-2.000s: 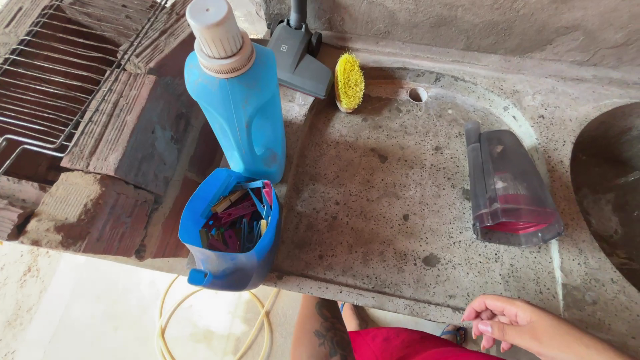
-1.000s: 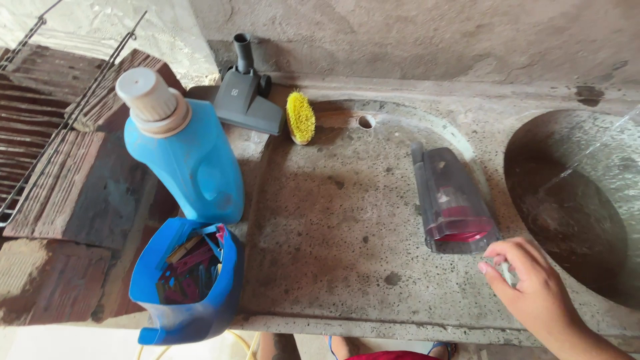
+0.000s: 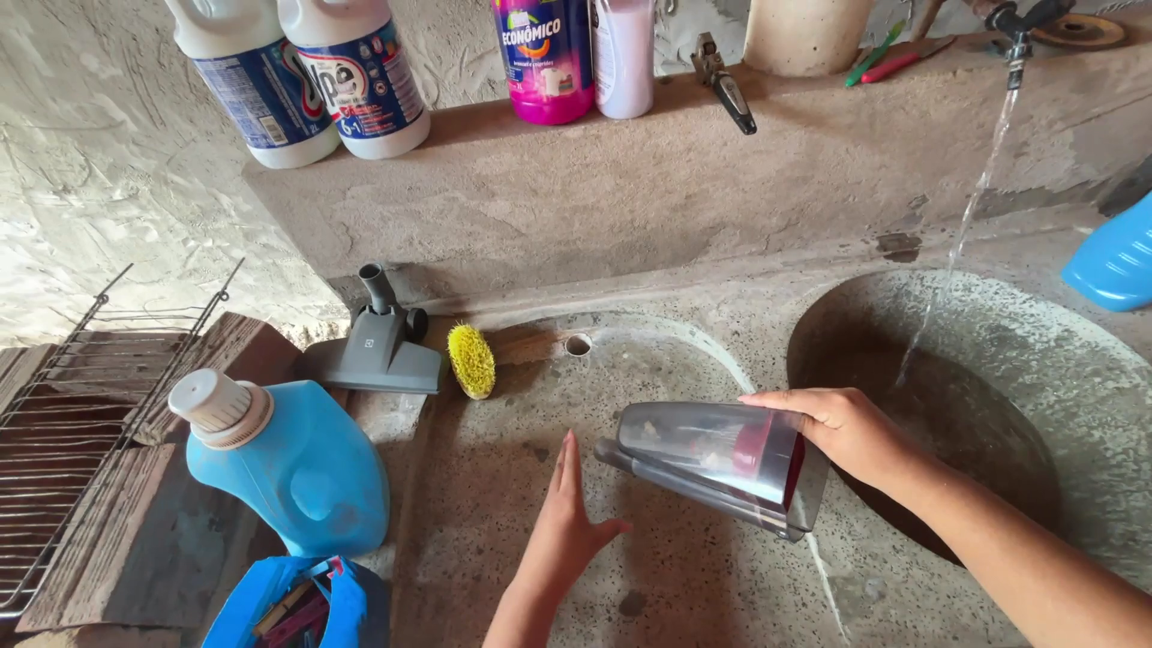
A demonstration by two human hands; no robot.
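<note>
A clear grey plastic vacuum-cleaner dust container (image 3: 697,454) with a dark red part inside is tilted over the concrete washing slab (image 3: 522,540). My right hand (image 3: 841,427) grips its wide end from above, at the edge of the round basin. My left hand (image 3: 567,531) is just left of its narrow end, fingers apart, touching nothing. A yellow-bristled brush (image 3: 472,362) and a grey vacuum floor nozzle (image 3: 378,346) lie at the slab's back left.
Water runs from a tap (image 3: 1015,45) into the round basin (image 3: 918,423). A light-blue bottle (image 3: 297,463) and a blue clothespin container (image 3: 270,594) stand left, beside bricks (image 3: 162,531) and a wire rack (image 3: 72,432). Bottles (image 3: 360,81) and pliers (image 3: 904,61) rest on the ledge.
My right hand has taken hold of the dust container, which lay on the slab before and has turned. My left hand has come into view. The view has swung up toward the ledge and tap.
</note>
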